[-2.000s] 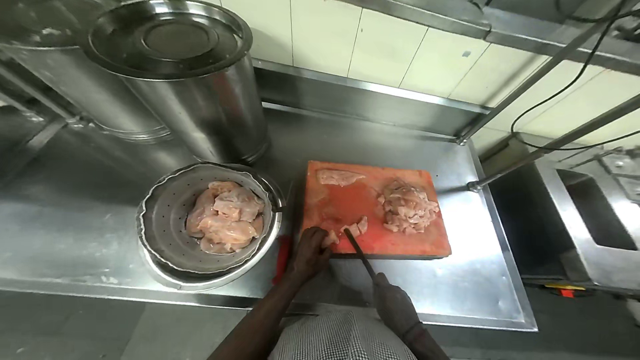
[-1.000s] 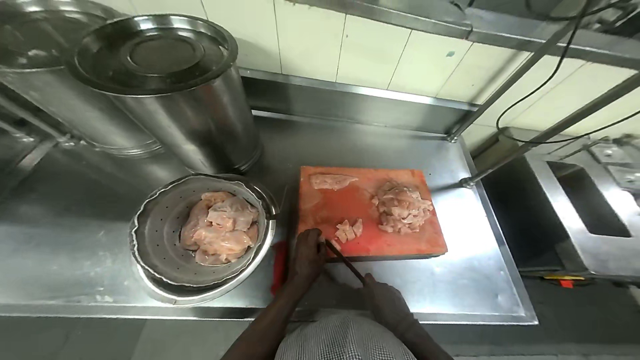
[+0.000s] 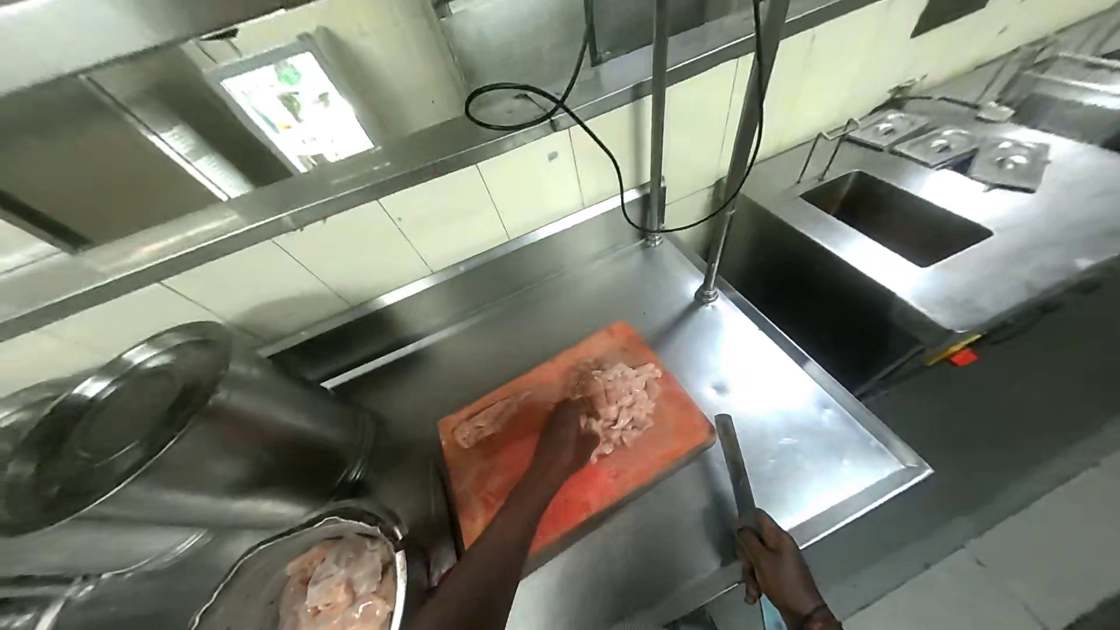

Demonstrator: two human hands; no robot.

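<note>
My left hand touches the near left side of a pile of cut raw chicken on an orange-red cutting board; its fingertips are partly hidden, and whether they grip any pieces is unclear. A longer strip of raw meat lies at the board's left end. In my right hand, off the board to the right, is a knife with its blade pointing up and away. Larger raw chicken pieces sit in a metal bowl at the lower left.
Large lidded steel pots stand left of the board on the steel table. Behind the board, two metal posts rise from the table, with a black cable hanging by them. A steel counter with a rectangular opening is at the right.
My left hand has moved from the board's near edge to the chicken pile. My right hand has carried the knife off the board to the right. The view has swung strongly.
</note>
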